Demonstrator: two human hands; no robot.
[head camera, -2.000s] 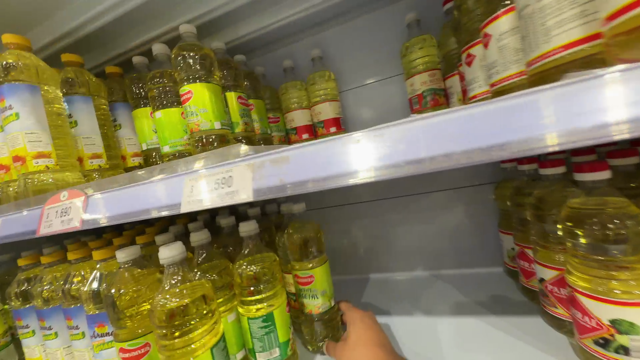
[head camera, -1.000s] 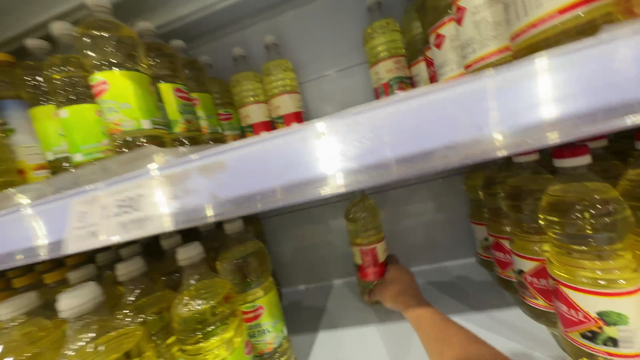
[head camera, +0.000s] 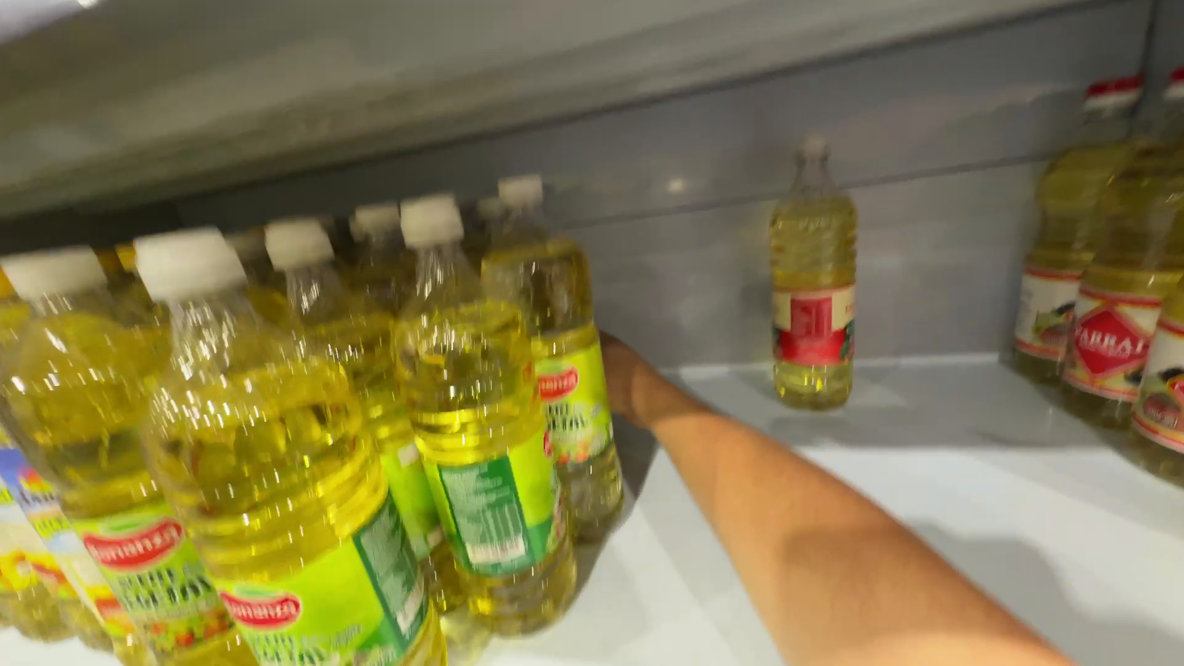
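My right hand (head camera: 629, 379) reaches in from the lower right, deep into the lower shelf. Its fingers are hidden behind an oil bottle with a white cap and a green label (head camera: 578, 398), so whether they grip anything does not show. More white-capped, green-labelled oil bottles (head camera: 490, 490) stand in front and to the left. A single oil bottle with a red and cream label (head camera: 814, 324) stands upright near the back wall, to the right of my hand and apart from it. My left hand is out of view.
Oil bottles with red caps and white and red labels (head camera: 1110, 342) stand at the right. The underside of the upper shelf (head camera: 462, 83) slopes overhead. A grey back panel (head camera: 694, 268) rises behind the white shelf surface (head camera: 888, 518).
My right hand has let go of the red-labelled bottle it was on a second ago and moved left behind the green-labelled bottles. The view is now closer to the lower shelf.
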